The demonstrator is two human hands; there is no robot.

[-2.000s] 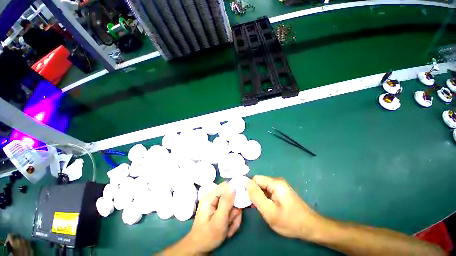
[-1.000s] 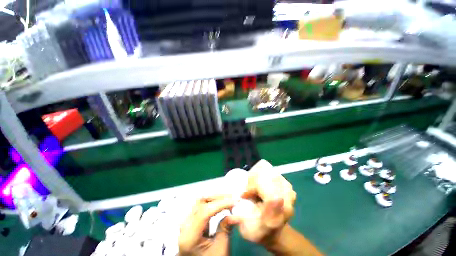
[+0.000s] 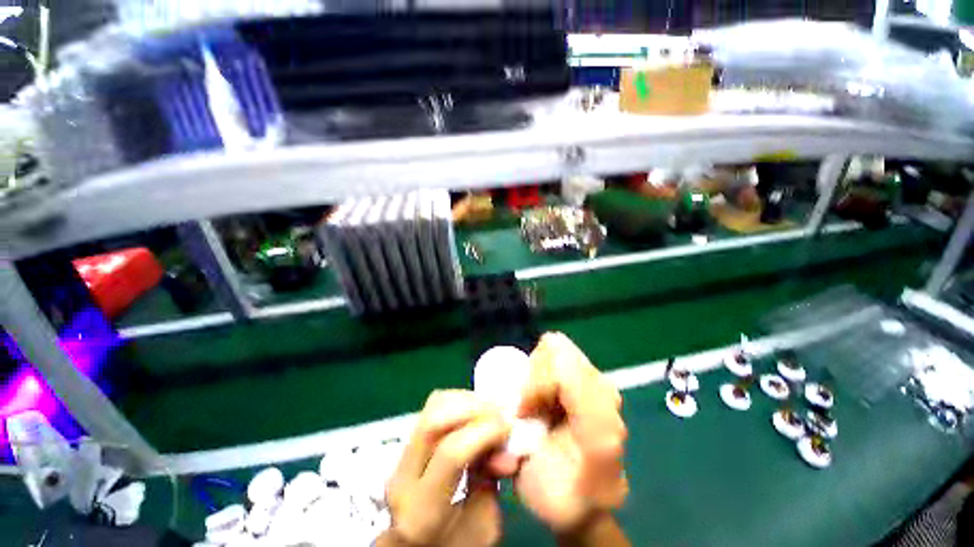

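Note:
A white round housing [image 3: 502, 376] is held up between my two hands, its disc showing above the fingers, with another white part low between the fingertips. My left hand [image 3: 446, 465] grips it from the left. My right hand [image 3: 577, 433] grips it from the right. The fingers are blurred and hide most of the lower part. A pile of white housings [image 3: 304, 504] lies on the green mat at the lower left, partly behind my left hand.
Several white sub-assemblies [image 3: 790, 424] stand at the right. Clear plastic [image 3: 940, 385] lies at the far right. A black tray [image 3: 500, 310] and stacked grey trays [image 3: 395, 256] are beyond the white edge. A white shelf [image 3: 481, 158] crosses above. Purple light glows left.
The view has tilted up, bringing the shelf into sight. My hands have lifted the housing off the bench level, and its disc now stands above the fingers. The tweezers are out of sight.

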